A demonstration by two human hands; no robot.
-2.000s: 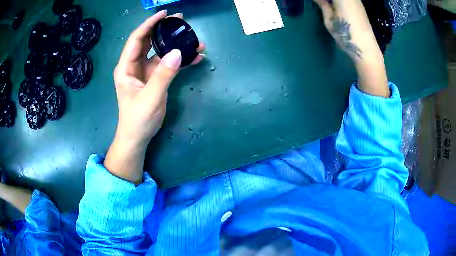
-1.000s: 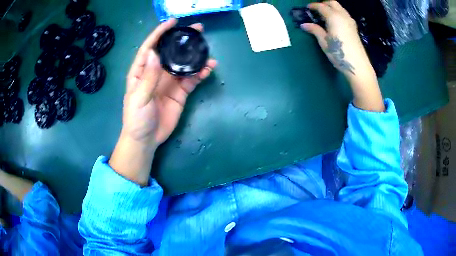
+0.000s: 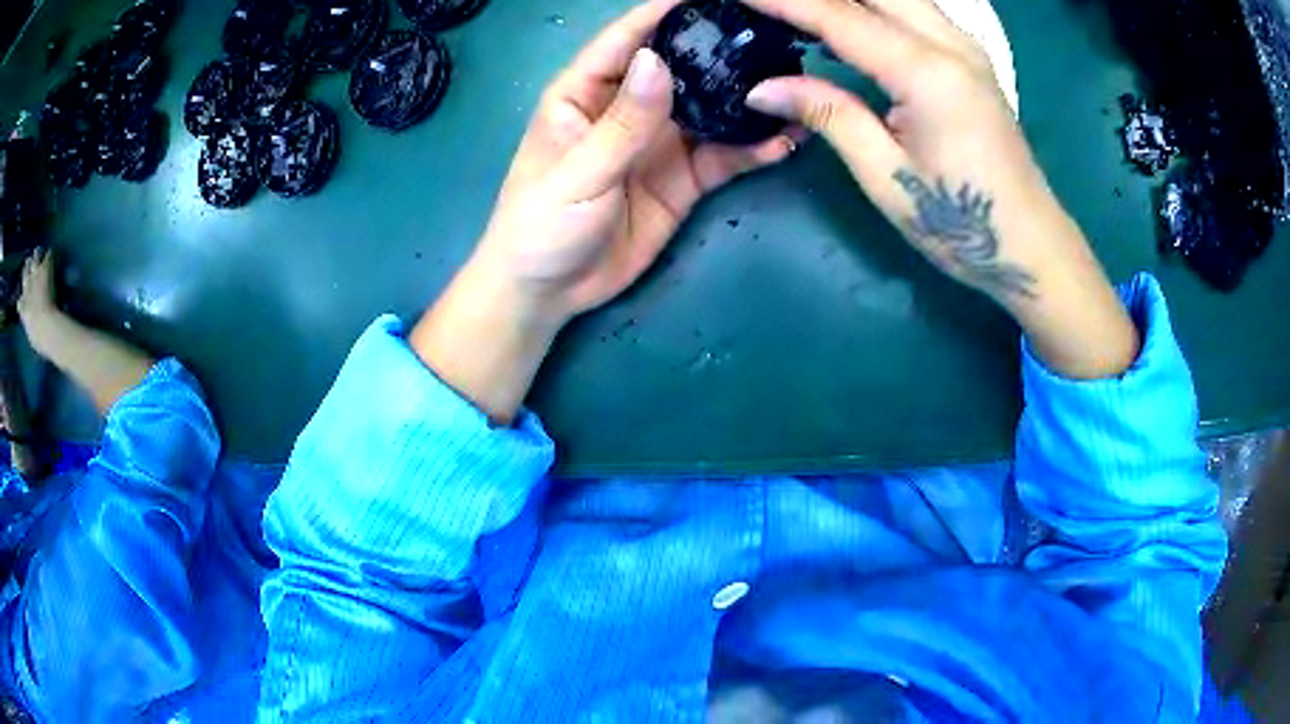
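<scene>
A round glossy black case (image 3: 724, 68) is held just above the bench at the top centre. My left hand (image 3: 601, 191) grips its left and lower rim, thumb on its near face. My right hand (image 3: 913, 120) is on its right side, with the thumb on the face and the fingers over the top edge. The fingers are partly cut off by the upper picture edge. I cannot tell whether a separate part lies between my right fingers and the case.
Several glossy black discs (image 3: 401, 78) lie at the upper left. A pile of black parts (image 3: 1210, 212) lies at the right. A white sheet (image 3: 986, 31) shows behind my right hand. Another person's hand (image 3: 40, 290) and blue sleeve are at the left edge.
My right hand has moved left from the right-hand pile and now touches the black case. My left hand and the case appear further right. The view has shifted, and the blue tray has left it.
</scene>
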